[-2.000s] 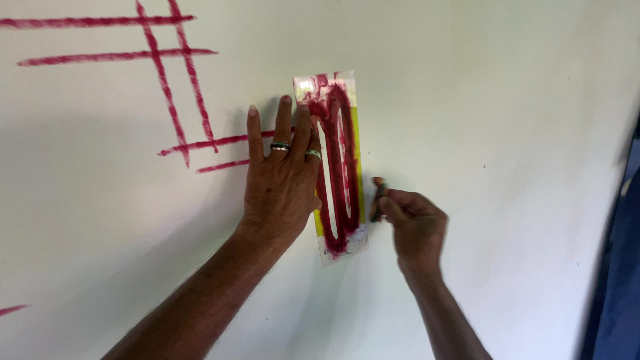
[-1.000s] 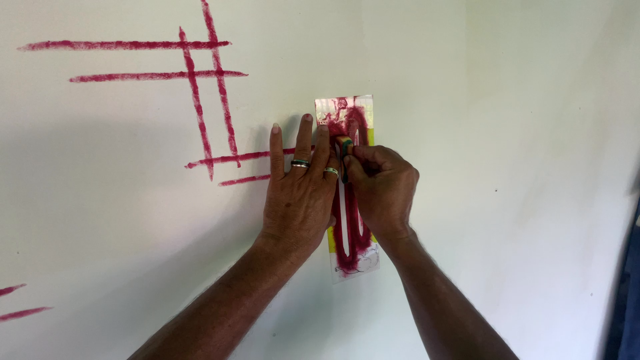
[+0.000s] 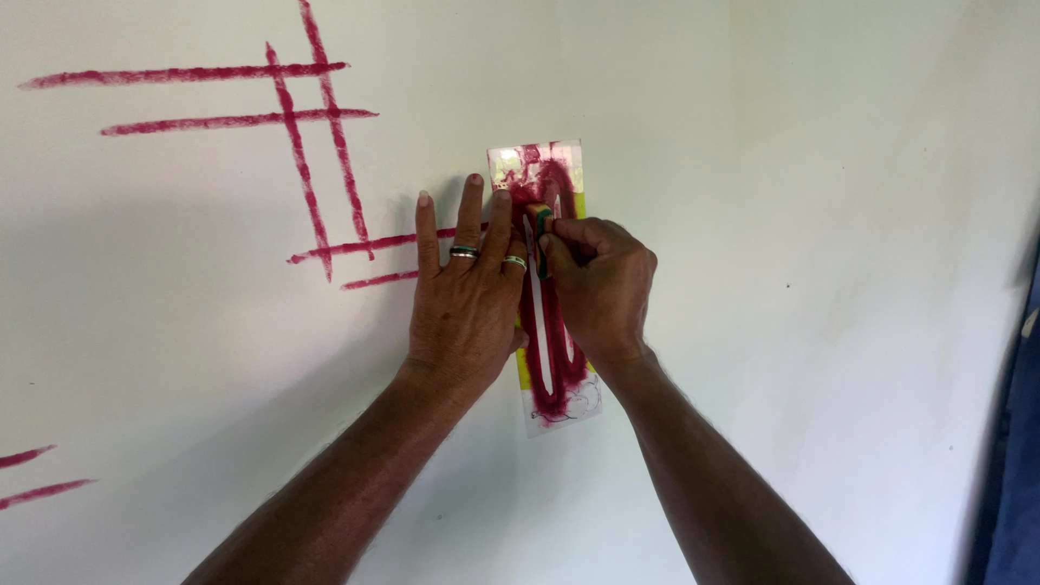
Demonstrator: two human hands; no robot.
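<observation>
A clear plastic stencil (image 3: 532,166) with two long slots, yellow edges and smeared dark red paint lies against a white wall (image 3: 772,244), tilted slightly. Spread across its upper left edge, my left hand (image 3: 467,301) presses it to the wall and wears two rings. My right hand (image 3: 605,288) pinches a small sponge piece (image 3: 541,236), green and yellowish, over the upper part of the slots. The fingers of both hands nearly meet there. Part of the stencil is hidden behind the hands.
Dark red painted lines (image 3: 195,75) cross at the upper left, and a pair of them runs behind my left hand. Two more short red strokes (image 3: 49,491) show at the lower left. Dark blue fabric (image 3: 1020,455) hangs at the right edge.
Two seconds ago my right hand was off the stencil, to its right; it has moved left onto the slots with the sponge. My left hand stays on the stencil.
</observation>
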